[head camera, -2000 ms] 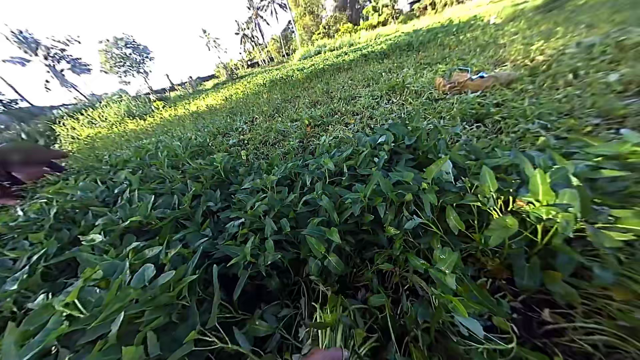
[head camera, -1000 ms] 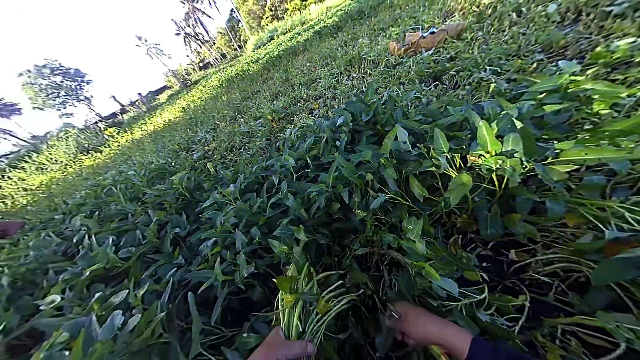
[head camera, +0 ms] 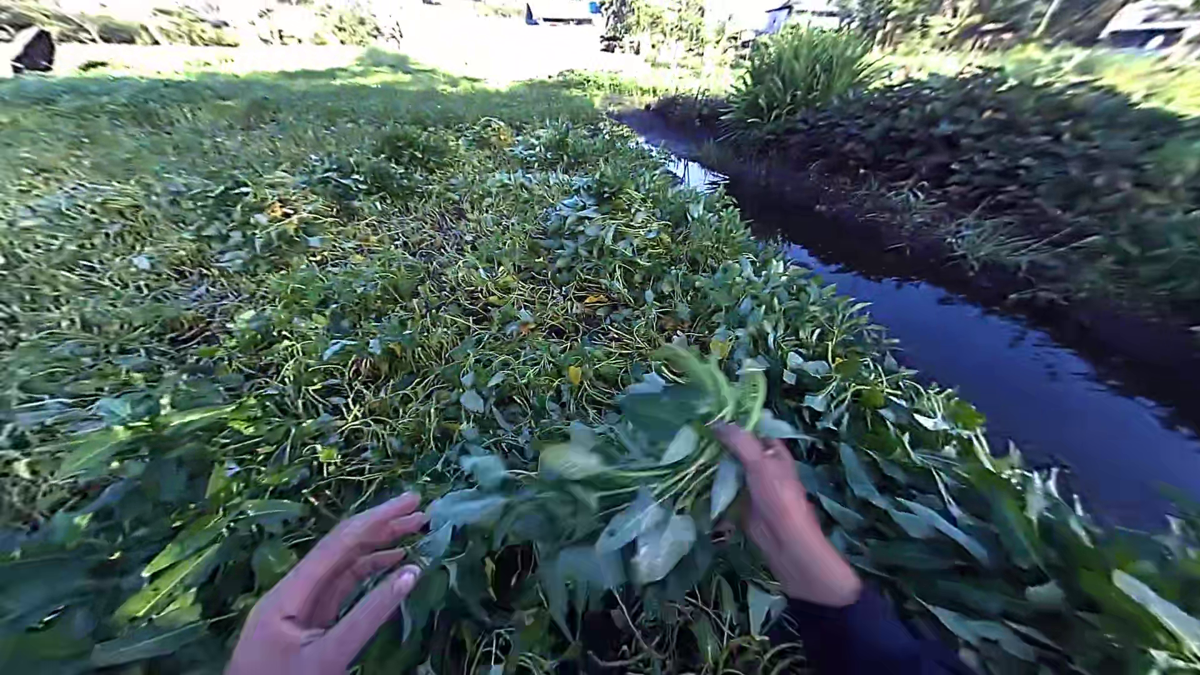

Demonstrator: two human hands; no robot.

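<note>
My right hand, in a dark sleeve, grips a bunch of leafy green stems that look like water spinach. The cut-looking stem ends point up past its fingers, while the leaves spread to the left and hang down, partly blurred. My left hand is at the lower left with its fingers apart and nothing held between them. Its fingertips are close to the leaf tips of the bunch; whether they touch is unclear. Growing plants with arrow-shaped leaves and pale tangled stems lie below and around both hands.
A narrow channel of dark water runs along the right side of the plant bed. Beyond it rises a bank covered in dark foliage, with a tall grass clump. A dark object stands at the far left.
The view has swung round to show the water channel. One second ago my left hand held a bunch of stems; now it is open and my right hand holds a bunch, raised above the plants.
</note>
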